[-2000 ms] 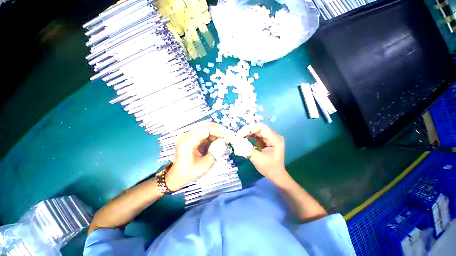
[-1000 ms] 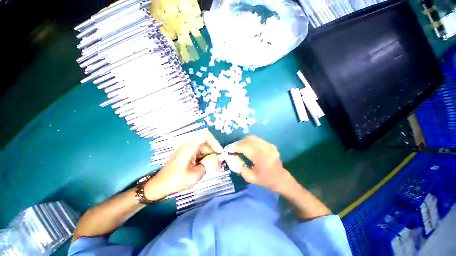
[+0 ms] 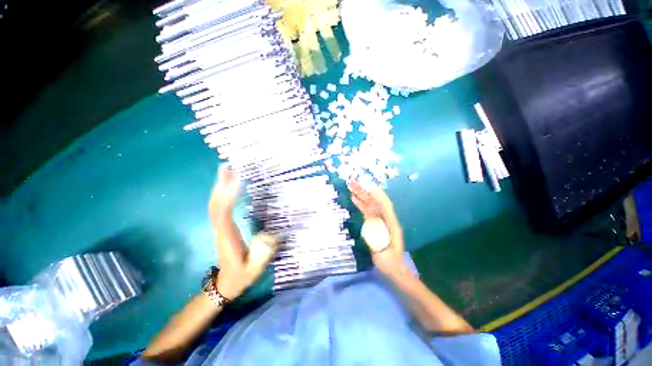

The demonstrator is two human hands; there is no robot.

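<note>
Silvery metal tubes (image 3: 250, 107) lie side by side in a long slanting row that reaches down to my coat. My left hand (image 3: 239, 232) is at the left side of the row's near part, blurred, with thumb and fingers apart. My right hand (image 3: 377, 227) is just right of the row, fingers pointing up and apart from the thumb; no part shows in it. Both thumbs have pale coverings. Small white plastic inserts (image 3: 361, 136) lie in a loose heap right of the row, above my right hand.
An open clear bag of inserts (image 3: 429, 43) is behind the heap, beside a yellow fingered thing (image 3: 309, 28). A black tray (image 3: 579, 121) holds a row of tubes at its back. Several loose tubes (image 3: 482, 151) lie beside it. Bagged tubes (image 3: 93, 282) are lower left, blue crates (image 3: 572, 314) lower right.
My hands were together with fingertips meeting over the row. They have moved apart and opened, one on each side of the row. The view has shifted, so the bench items appear further right.
</note>
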